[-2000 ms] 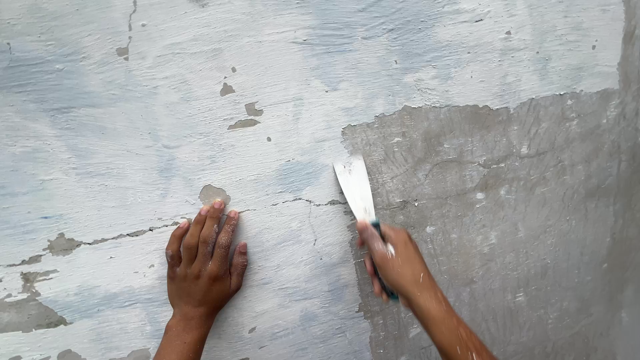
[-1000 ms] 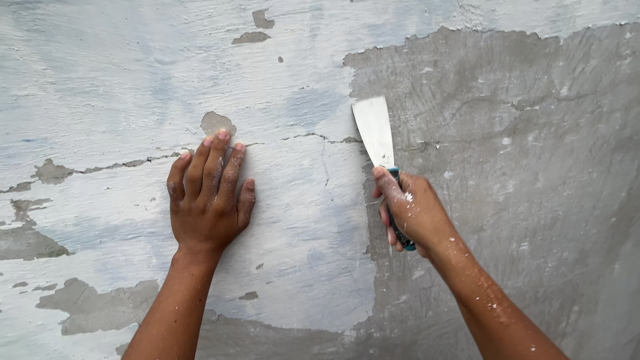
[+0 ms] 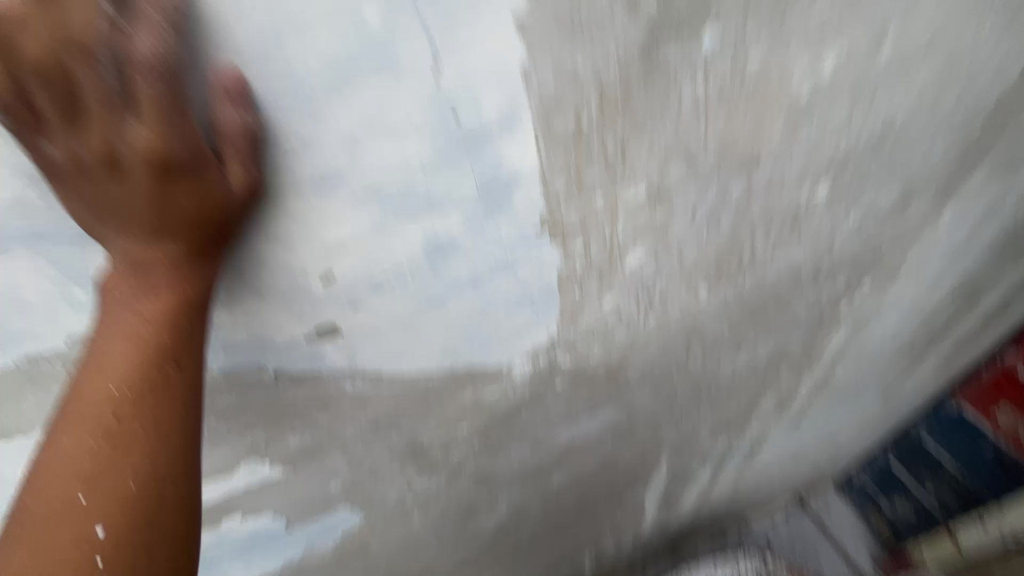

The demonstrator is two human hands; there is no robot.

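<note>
My left hand rests against the wall at the upper left, fingers somewhat spread and partly cut off by the frame's top edge; it holds nothing. Beside it is white and pale blue flaking paint with a thin crack running down from the top. Bare grey plaster covers the right side and continues below the painted patch. Neither my right hand nor the putty knife shows in this blurred view.
At the lower right the wall ends at a slanting edge. Beyond it lie blurred dark blue and red items and a pale, long object. Paint remnants mark the lower left wall.
The view has swung down and to the right. My right hand, which held the putty knife at the paint edge in both earlier frames, has gone out of view.
</note>
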